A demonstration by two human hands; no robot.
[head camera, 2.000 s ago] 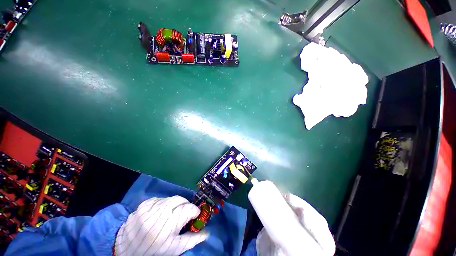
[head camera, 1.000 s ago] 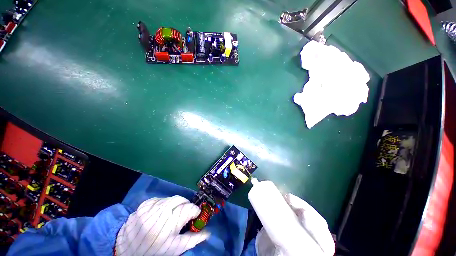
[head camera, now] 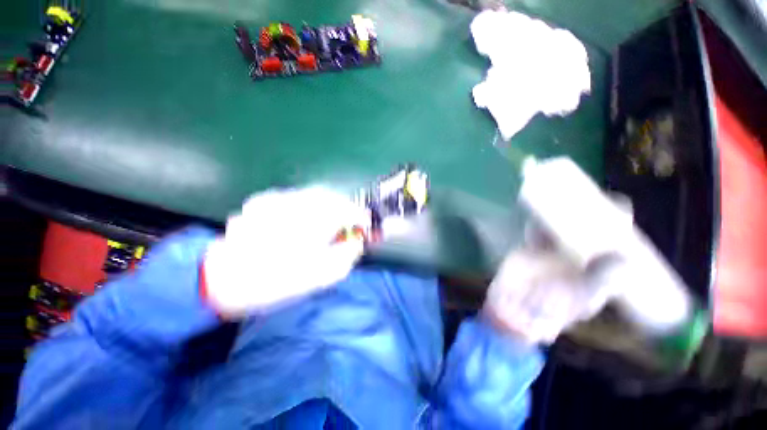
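My gloved left hand point(head camera: 286, 250) holds one end of a circuit board point(head camera: 395, 195) at the front edge of the green bench; the hand covers part of the red-and-green coil end. The end with the yellow block points away to the right. My gloved right hand point(head camera: 542, 290) grips a white glue syringe point(head camera: 610, 239) with a green rear cap. Its tip points up and left, clear of the board, towards the white rag. The frame is blurred, so finger detail is unclear.
A second board point(head camera: 311, 49) lies at the back of the bench point(head camera: 210, 151), another point(head camera: 46, 55) at the far left. A crumpled white rag point(head camera: 538, 71) lies at the back right. A black tote point(head camera: 647, 193) stands at the right; a tote with red liner point(head camera: 71, 259) and boards is lower left.
My right hand has moved the syringe right and away from the board. The view has shifted, so the bench things sit higher in the picture. My left hand still holds the board.
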